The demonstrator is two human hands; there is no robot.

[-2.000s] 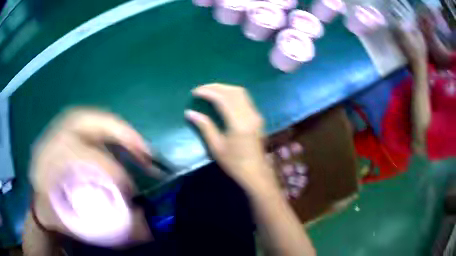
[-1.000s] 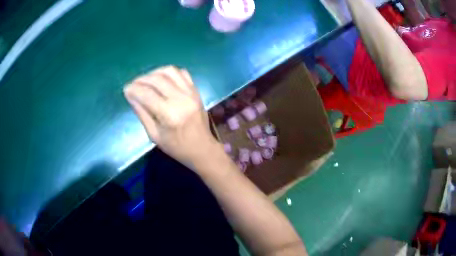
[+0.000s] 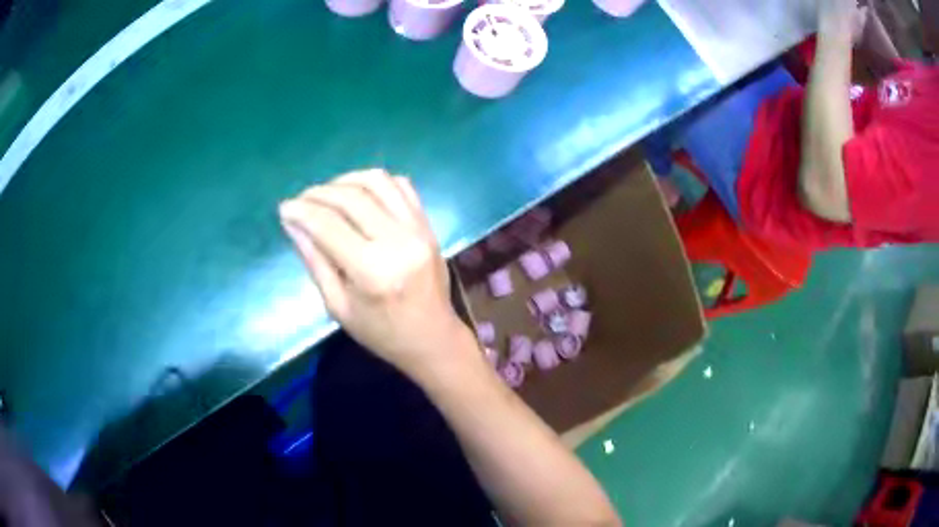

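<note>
My right hand (image 3: 376, 257) is over the green bench top near its front edge, back of the hand up. Its fingers are bent and held together, pointing left; nothing shows in them, and the palm is hidden. My left hand is not in view; only a dark blurred shape shows at the lower left corner. A pink unit (image 3: 499, 51) with a spoked round face stands on the bench beyond my right hand, with several more pink units behind it, cut off by the top edge.
An open brown carton (image 3: 628, 299) with loose pink units stands below the bench edge, right of my forearm. A grey-white board (image 3: 726, 36) lies at the bench's upper right. A person in red (image 3: 885, 154) is by a red stool (image 3: 757, 257).
My left hand and the pink unit on it have left the picture. My right hand's fingers have closed together from a spread pose. The view has shifted, bringing more bench units back in since one second ago.
</note>
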